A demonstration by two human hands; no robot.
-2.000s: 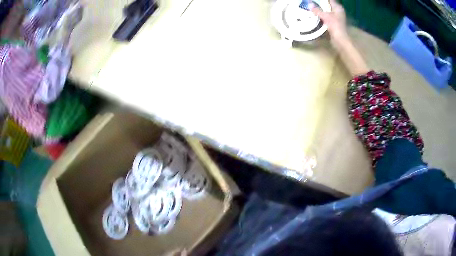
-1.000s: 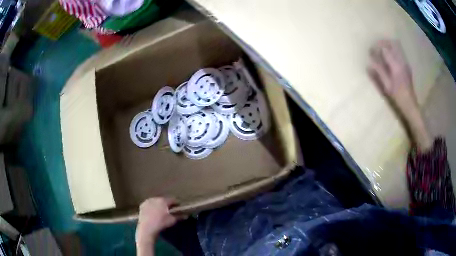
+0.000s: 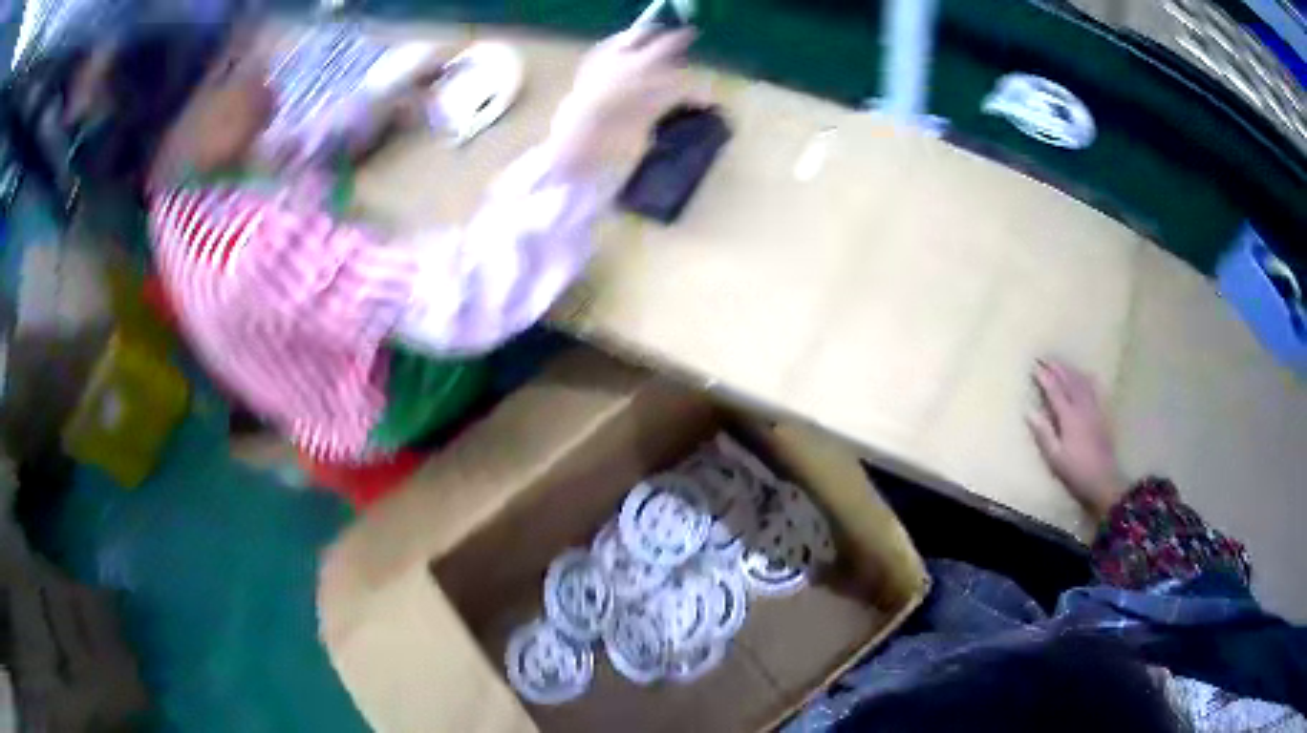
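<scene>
My right hand (image 3: 1075, 437) rests empty on the cardboard-covered bench (image 3: 917, 301) at the right, fingers apart. My left hand is not in view. An open brown carton (image 3: 394, 623) stands beside my lap, below the bench edge. Several white slotted discs (image 3: 667, 520) lie in a loose pile inside it. One more white disc (image 3: 1039, 110) lies on the dark green surface beyond the bench.
Another person in red-and-white stripes (image 3: 265, 294) sits at the left, an arm over the bench, with a white disc (image 3: 477, 90) near their other hand. A black object (image 3: 677, 161) lies on the bench. A blue dispenser (image 3: 1264, 298) is at the far right.
The disc my right hand held two seconds ago is gone from it. My left hand, at the carton's rim one second ago, has left the picture. The view has swung towards the other person.
</scene>
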